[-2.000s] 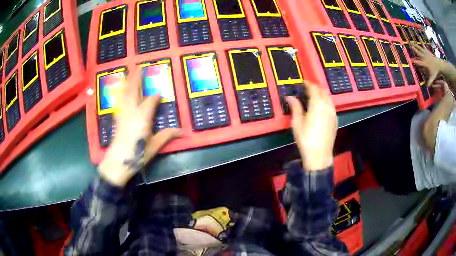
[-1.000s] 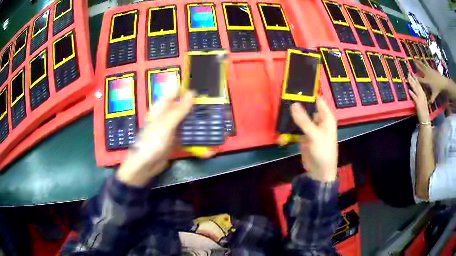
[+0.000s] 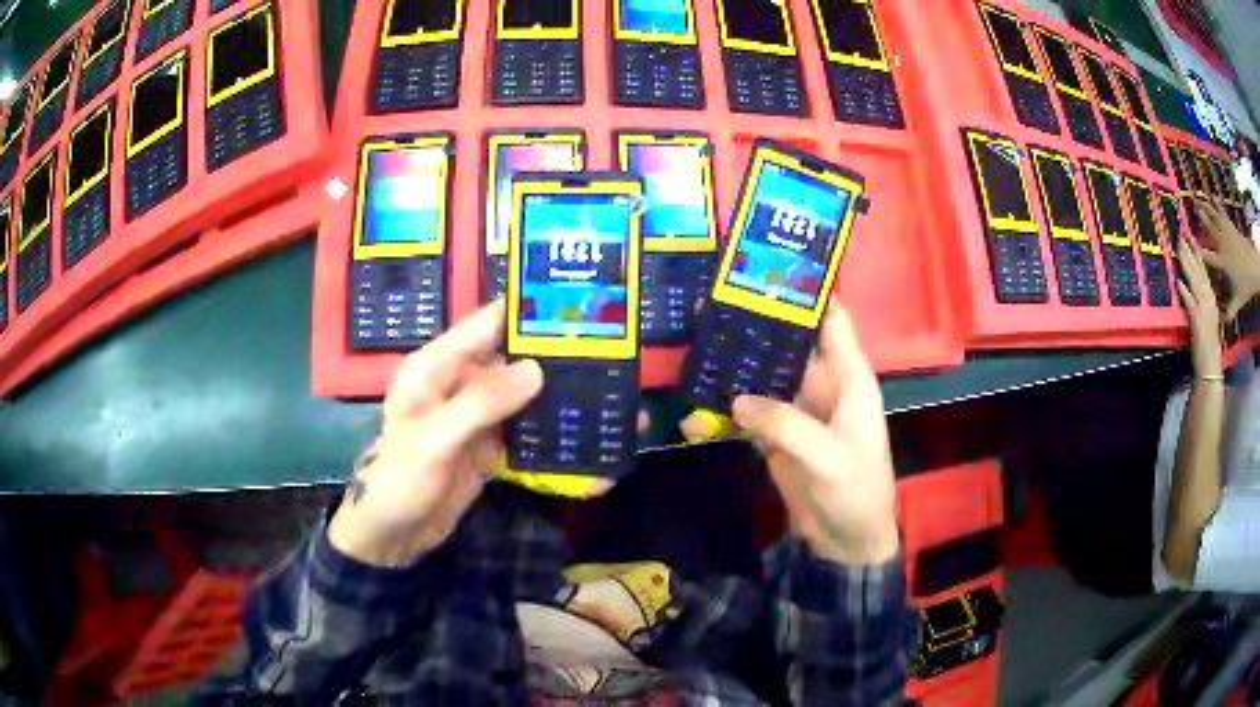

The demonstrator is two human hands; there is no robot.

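My left hand (image 3: 440,428) holds a black keypad mobile phone (image 3: 571,325) upright, its thumb at the top left of the keypad. My right hand (image 3: 825,449) holds a second keypad phone (image 3: 771,276), tilted to the right, its thumb low on the keys. Both phones have yellow screen frames and yellow bottom ends. Both screens are lit blue with large white digits. They are above the red phone tray (image 3: 912,235). Three phones with lit multicoloured screens lie in its near row, partly hidden by the held phone. Empty slots show behind and right of the right phone.
More red trays of phones lie at the left (image 3: 297,124) and right (image 3: 953,124) on the green bench (image 3: 180,366). Another person's hands and forearm (image 3: 1199,373) are at the far right. Below the bench edge is a red tray (image 3: 953,518) with a phone in it.
Both phones have come closer to my body and nearer each other, and their dark screens are now lit. Two seconds ago my hands were over the tray with its near row full.
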